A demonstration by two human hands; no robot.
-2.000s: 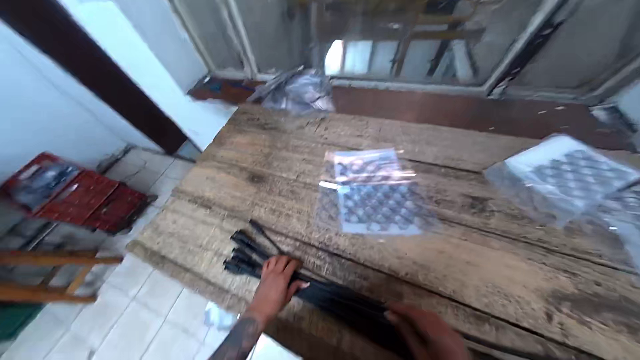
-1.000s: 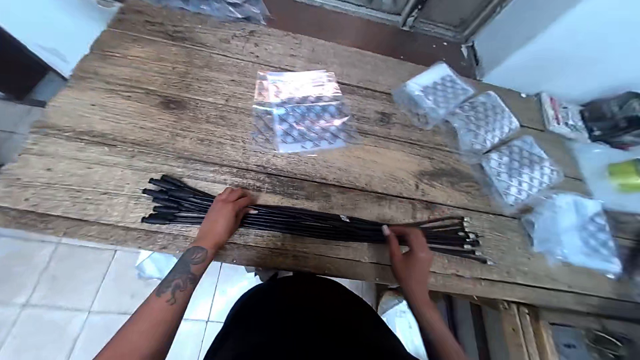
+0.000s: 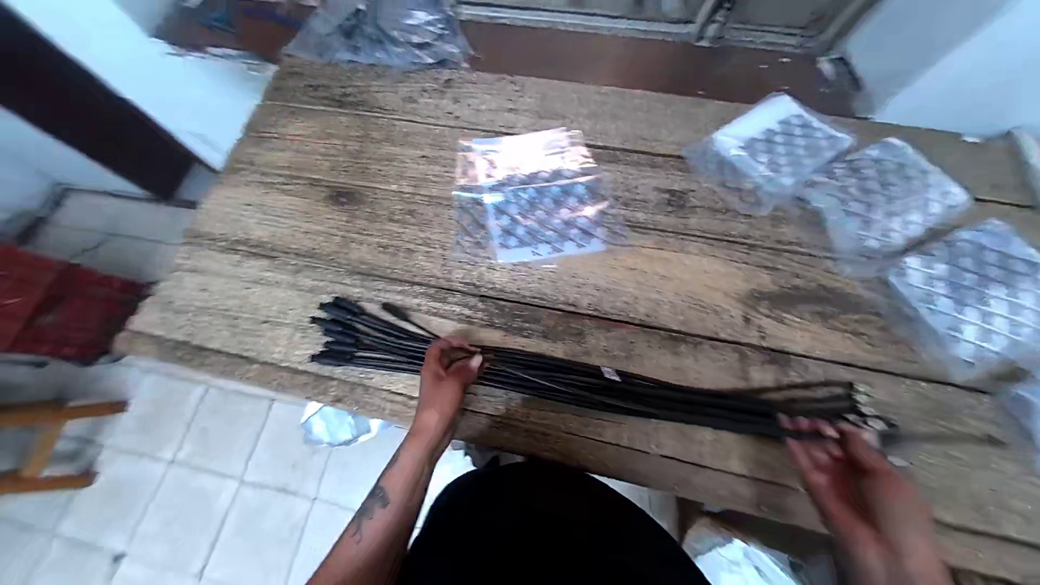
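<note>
A long bundle of black cables (image 3: 650, 398) lies along the front edge of the wooden table. Its thick black ends fan out at the left, with one cable end apart from the rest; small metallic ends are at the right. My left hand (image 3: 448, 366) grips the bundle near the black ends, thumb and fingers closed around some cables. My right hand (image 3: 845, 463) is at the metallic ends, blurred, its fingertips touching the cables; how firmly it holds them cannot be told. A small white tag (image 3: 610, 374) sits on the bundle between the hands.
Behind the bundle lies a clear plastic packet (image 3: 544, 211) with a patterned sheet. More such packets (image 3: 894, 195) lie at the right. Crumpled plastic bags (image 3: 390, 32) are at the back left. A red crate (image 3: 65, 301) and a wooden stool (image 3: 41, 447) stand on the floor at left.
The right hand has moved right along the bundle to the metallic ends. One black cable end now sticks out apart from the others at the left. The view has shifted.
</note>
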